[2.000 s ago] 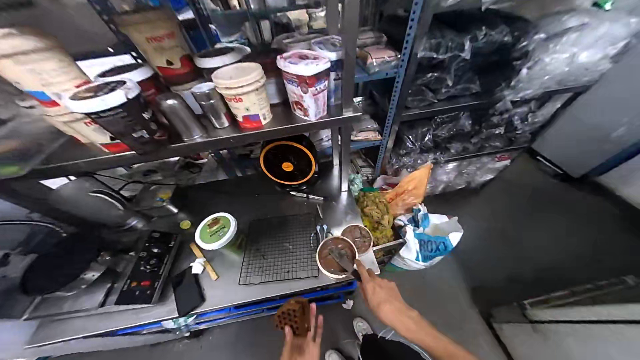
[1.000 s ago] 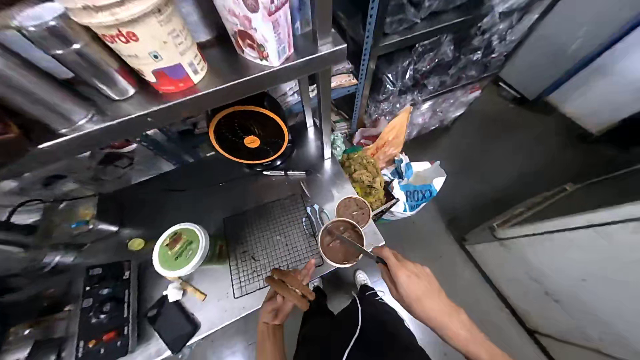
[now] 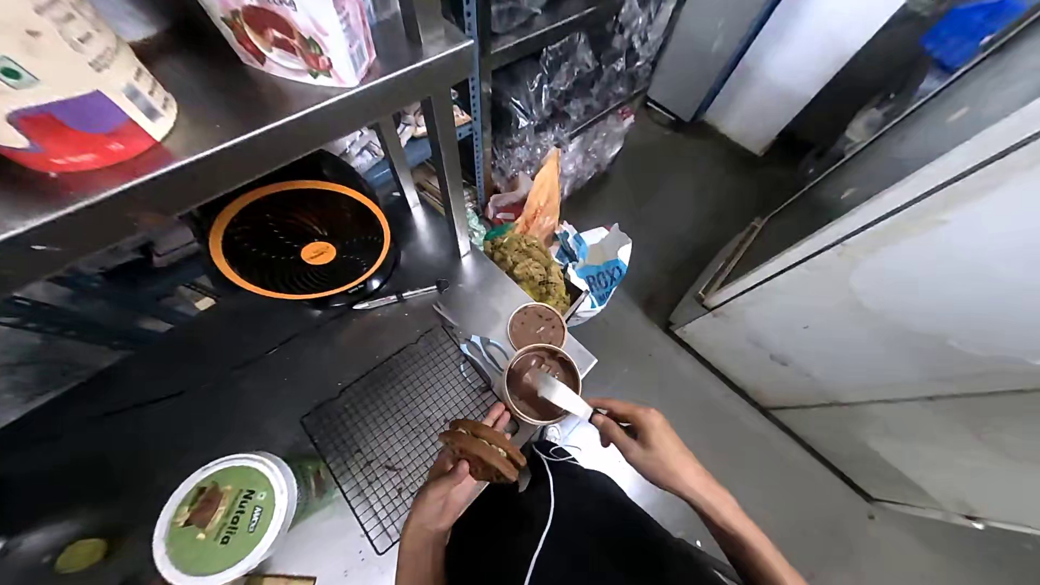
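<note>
My left hand [image 3: 451,483] holds a brown layered waffle sandwich [image 3: 485,449] with a pale filling between its layers, near the right edge of a black wire cooling rack [image 3: 402,426]. In my right hand [image 3: 650,443] is a metal spatula [image 3: 562,396], its blade tip in the chocolate spread of a round tub [image 3: 520,406]. The tub's lid [image 3: 537,326], smeared with chocolate on its upturned face, lies just behind it. Light blue scissors [image 3: 487,354] rest beside the tub.
A green-lidded spread tub [image 3: 225,520] stands front left. Behind the rack are a pen-like tool [image 3: 398,298] and a black appliance with an orange ring [image 3: 301,240]. A steel shelf [image 3: 236,130] overhangs the counter. Bags [image 3: 597,272] sit off the right end.
The spatula stays at the chocolate tub in my right hand. The waffle in my left hand is turned so its layered edge and filling show. The view has moved closer to the counter.
</note>
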